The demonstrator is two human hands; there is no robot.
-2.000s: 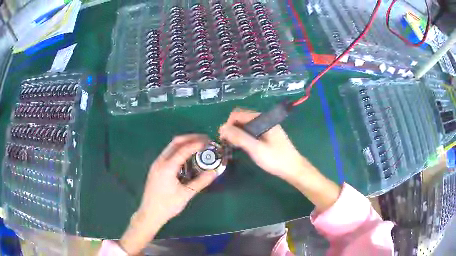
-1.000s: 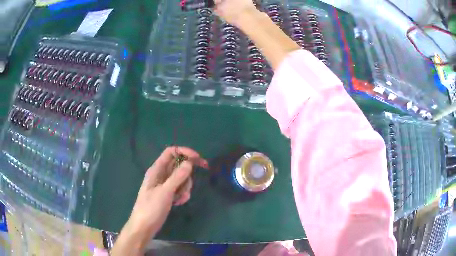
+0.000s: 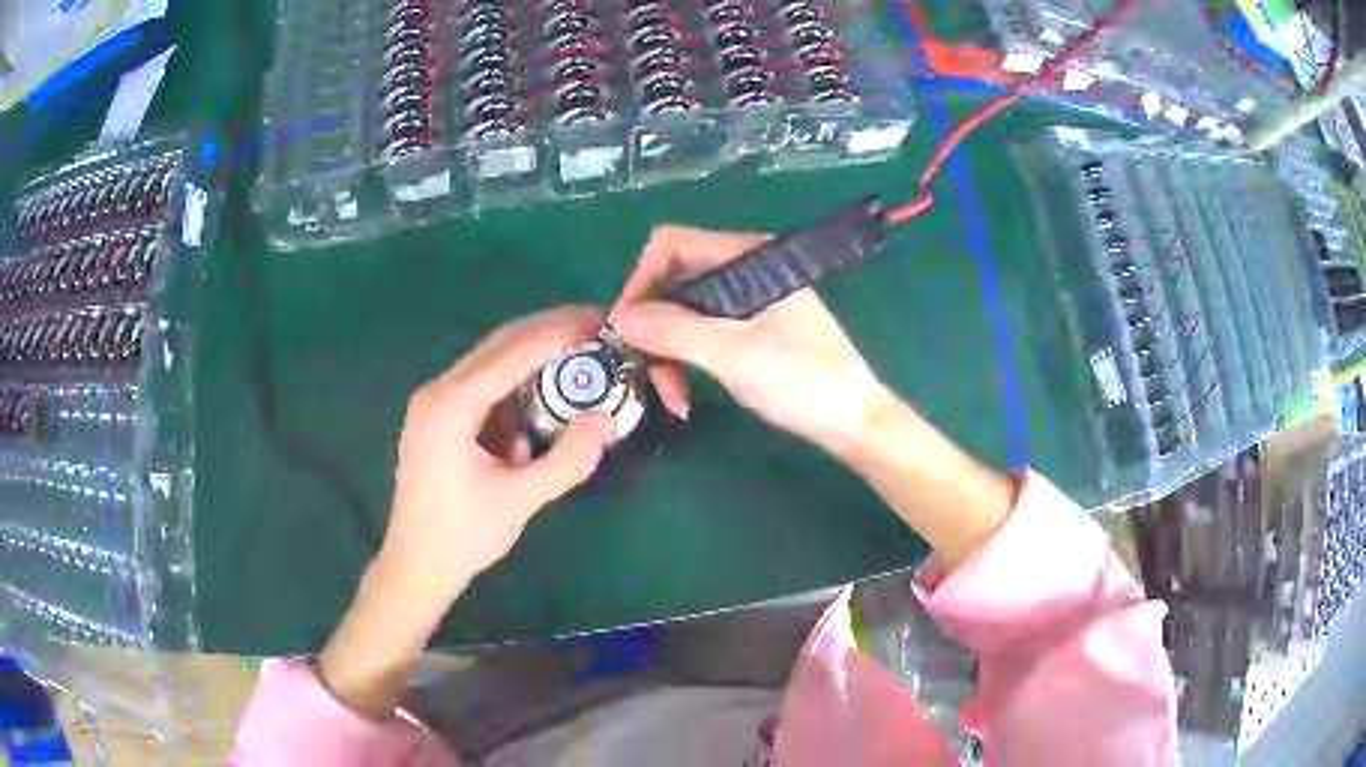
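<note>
The squat round metal fixture (image 3: 631, 418) stands on the green mat in front of me. A round component with a dark ring and pale centre (image 3: 583, 381) sits on its top. My left hand (image 3: 495, 412) curls around the fixture's left side, thumb at the front and fingers behind. My right hand (image 3: 749, 348) grips the black probe (image 3: 787, 265), which slants from lower left to upper right. Its fingertips meet the component's upper right edge; the probe's tip is hidden or too small to tell. A red cable (image 3: 959, 138) leaves the probe's rear.
A clear tray (image 3: 517, 192) with rows of wired components lies beyond my hands. Another part-filled tray (image 3: 168, 495) is at left, and a tray (image 3: 1116, 375) with one dark row is at right. Blue tape (image 3: 981, 322) runs along the mat. A thin black cable (image 3: 270, 375) lies left.
My right hand has come back from the centre tray to the fixture, now with the black probe. My left hand has moved from beside the fixture to around it. The view has shifted.
</note>
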